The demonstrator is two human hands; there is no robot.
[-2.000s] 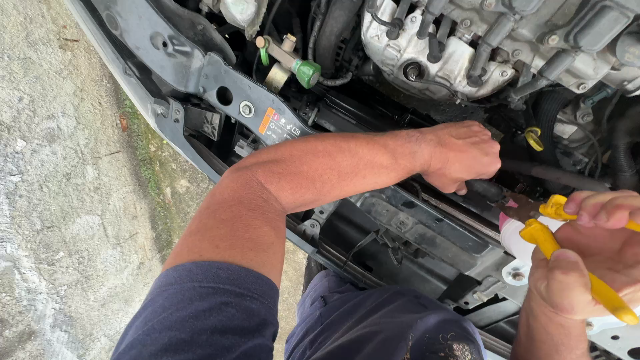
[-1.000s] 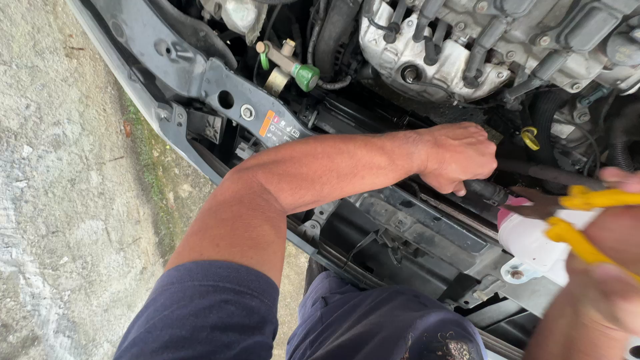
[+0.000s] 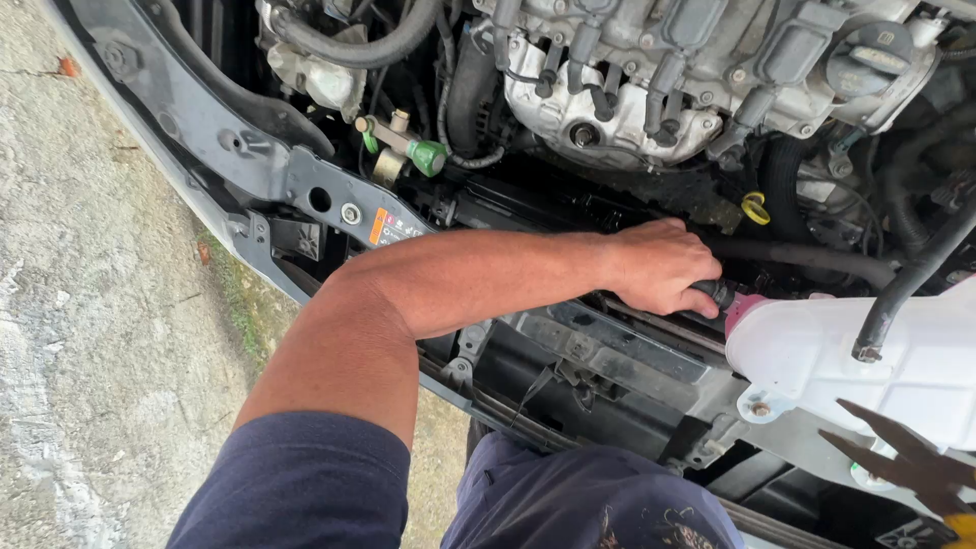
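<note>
My left hand (image 3: 667, 267) is closed around the end of a black rubber hose (image 3: 714, 292), which meets the pink neck (image 3: 743, 309) of a translucent white coolant reservoir (image 3: 831, 343). At the lower right edge, pliers (image 3: 907, 465) with dark, parted jaws and yellow handles point left over the reservoir's lower side. My right hand is out of the frame, so its hold on the pliers is hidden. Another black hose (image 3: 907, 290) with a loose-looking clamped end lies over the reservoir.
The engine (image 3: 610, 122), with its silver heat shield and oil filler cap (image 3: 869, 57), lies beyond my left hand. A yellow dipstick ring (image 3: 755, 207) stands right of it. A brass-and-green valve fitting (image 3: 404, 145) sits behind the grey front crossmember (image 3: 320, 183).
The yellow-handled pliers have moved away from the hose joint to the lower right, and my right hand has left the view. My left hand stays on the hose.
</note>
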